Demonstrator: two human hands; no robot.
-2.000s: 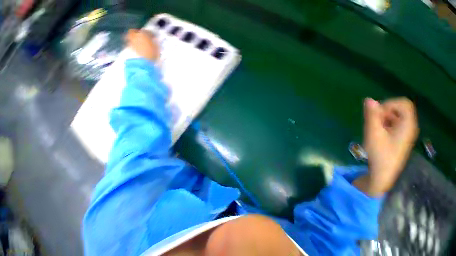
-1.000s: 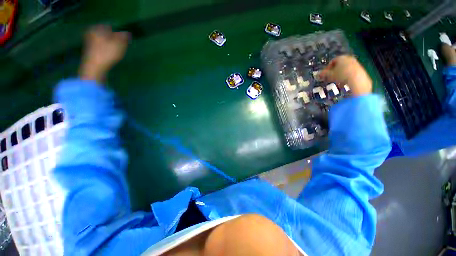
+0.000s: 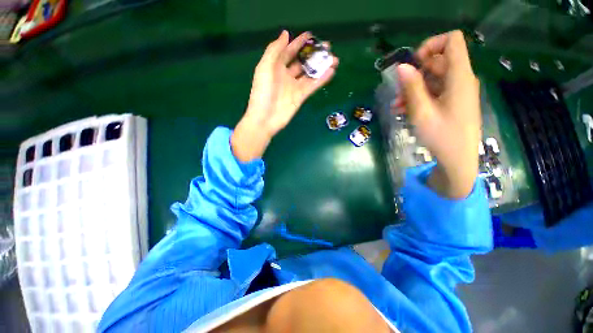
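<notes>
My left hand (image 3: pixel 276 91) holds an open watch case (image 3: pixel 316 58), silver-rimmed with gold and white inside, on its fingertips above the mat. My right hand (image 3: pixel 445 104) holds a dark display module (image 3: pixel 400 58) between thumb and fingers; it is blurred and partly hidden by the fingers. The two parts are apart. Several loose watch cases lie on the mat between the hands, one of them nearest me (image 3: pixel 359 135). The clear tray (image 3: pixel 504 185) with white L-shaped parts is partly hidden under my right hand and forearm.
A stacked white tray (image 3: pixel 78 227) with black-faced watches in its far pockets stands at the left. A ribbed black tray (image 3: pixel 549 149) lies at the right, with a blue sleeve beside it. A thin blue cord (image 3: pixel 302 239) lies near my waist. More small parts lie at the far right.
My left hand has moved right and now holds a watch case. My right hand has lifted from the clear tray and now holds a display module. The view has turned left.
</notes>
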